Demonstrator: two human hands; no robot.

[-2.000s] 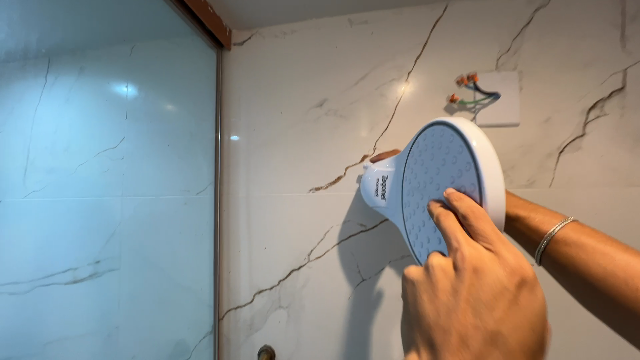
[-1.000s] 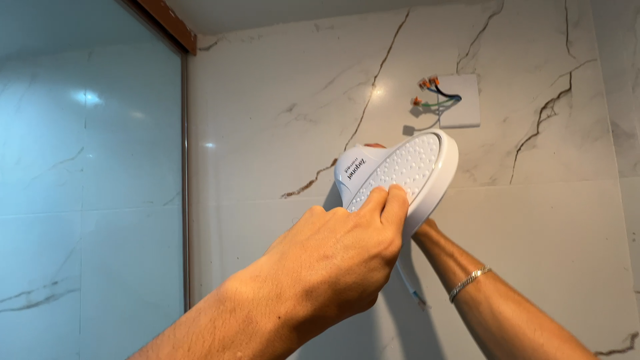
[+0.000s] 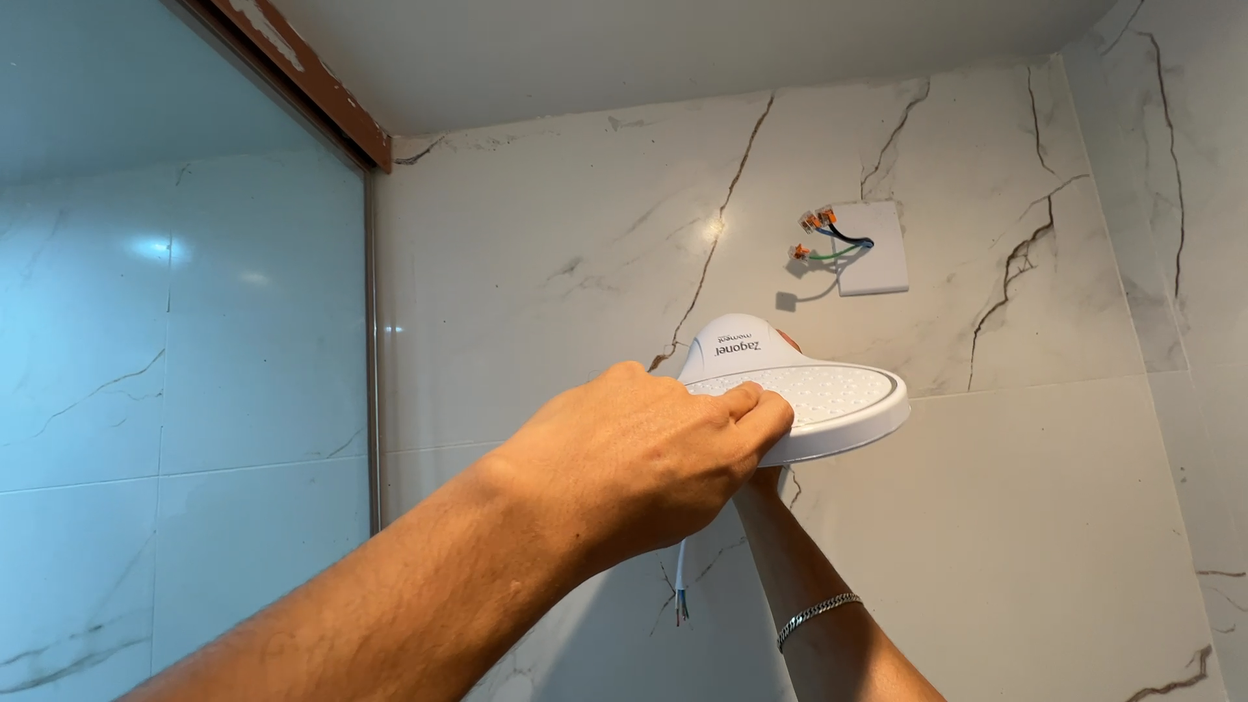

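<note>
A white electric shower head (image 3: pixel 838 400) with a round nozzle plate is held up before the wall, its plate facing down toward the camera. My left hand (image 3: pixel 643 448) reaches from the lower left, its curled fingertips touching the plate; its thumb is hidden. Behind the shower head, my right hand (image 3: pixel 767 478) holds it, mostly hidden except for a fingertip at the neck and part near the wrist. A white cable (image 3: pixel 681 575) with bare-ended thin wires hangs below the hands. Lever wire connectors (image 3: pixel 814 222) tip the dark and green wires coming from a white wall plate (image 3: pixel 882 263).
Marble-look tiles (image 3: pixel 546 244) cover the wall behind. At the left stands a glass shower panel (image 3: pixel 88 390) with a metal edge, under a brown frame beam (image 3: pixel 292 58). The ceiling (image 3: pixel 682 49) runs across the top. A chain bracelet (image 3: pixel 817 616) is on my right wrist.
The shower head has turned from a nearly upright plate to a flatter, downward-facing one. My left hand's arm now comes in from the lower left. The view has shifted upward.
</note>
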